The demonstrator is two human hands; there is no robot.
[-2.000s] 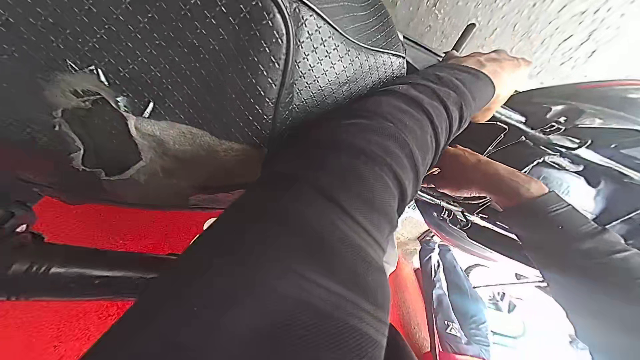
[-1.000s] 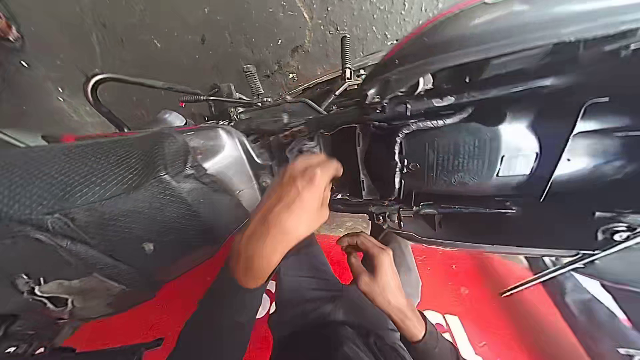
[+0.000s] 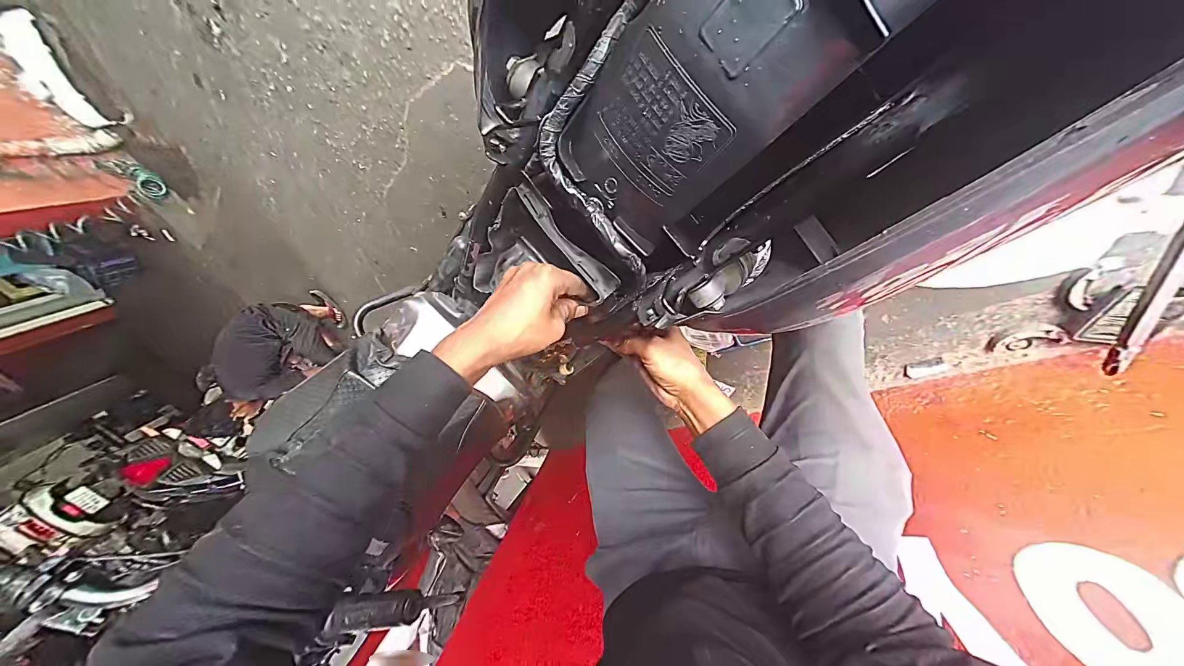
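Note:
Both my hands are at the frame of a motorcycle whose black plastic rear tray (image 3: 661, 120) lies exposed. My left hand (image 3: 532, 310), fingers curled, rests by the edge of a black battery-box-like compartment (image 3: 555, 236); whether it grips anything is hidden. Lower and to the right, my right hand (image 3: 671, 365) reaches under the frame's side, its fingertips out of sight beneath it. A taped wiring harness (image 3: 578, 111) runs along the tray. The motorcycle's seat (image 3: 319, 398) is partly covered by my left sleeve.
Another person (image 3: 264, 351) in dark clothing is beyond the seat at the left. Motorcycle parts (image 3: 148, 462) crowd the lower left. A shelf (image 3: 55, 319) with items stands at the far left. Beneath my legs lies a red surface (image 3: 536, 564) with white lettering at the right.
The view has swung round strongly. One second ago my hands were apart, the left above the compartment and the right beside the motorcycle; now both are at the frame by the compartment.

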